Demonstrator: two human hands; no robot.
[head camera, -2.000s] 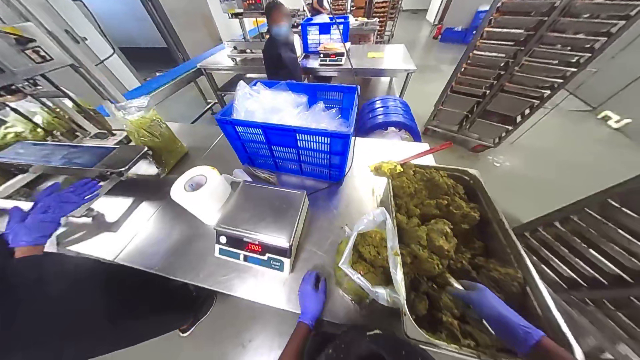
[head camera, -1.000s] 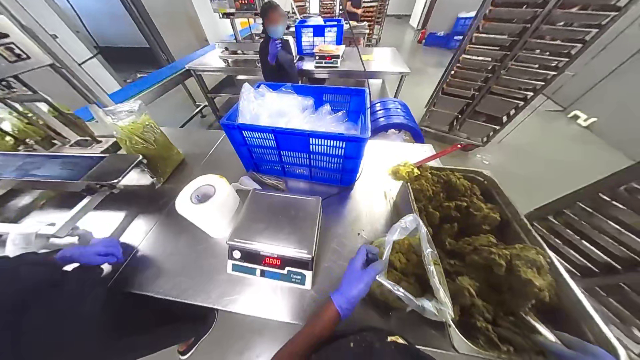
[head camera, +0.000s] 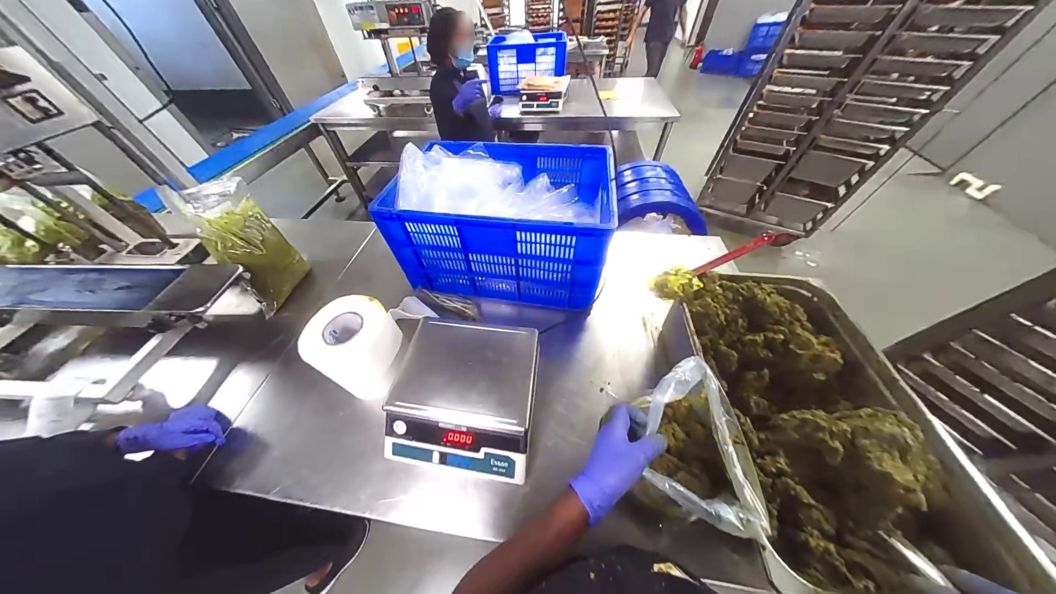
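My left hand (head camera: 617, 462), in a purple glove, grips the rim of an open clear plastic bag (head camera: 689, 379) partly filled with a green-brown leafy mass. The bag leans against the side of a deep metal tray (head camera: 874, 351) heaped with the same mass (head camera: 841, 462). At the tray's bottom right corner, part of a metal tool (head camera: 916, 561) sticks into the mass; only a sliver of purple glove shows there, so my right hand is almost wholly hidden. Left of the bag stands a digital scale (head camera: 464, 379) with a bare metal plate.
A paper roll (head camera: 351, 345) lies left of the scale. Behind it stands a blue crate (head camera: 503, 256) of clear bags. A red-handled tool (head camera: 734, 254) rests at the tray's far corner. A co-worker's gloved hand (head camera: 175, 431) is at the left, near a filled bag (head camera: 254, 243); trolleys stand right.
My left hand has moved from the table's front edge to the bag's rim and taken hold of it. My right hand has moved down and right, nearly out of view.
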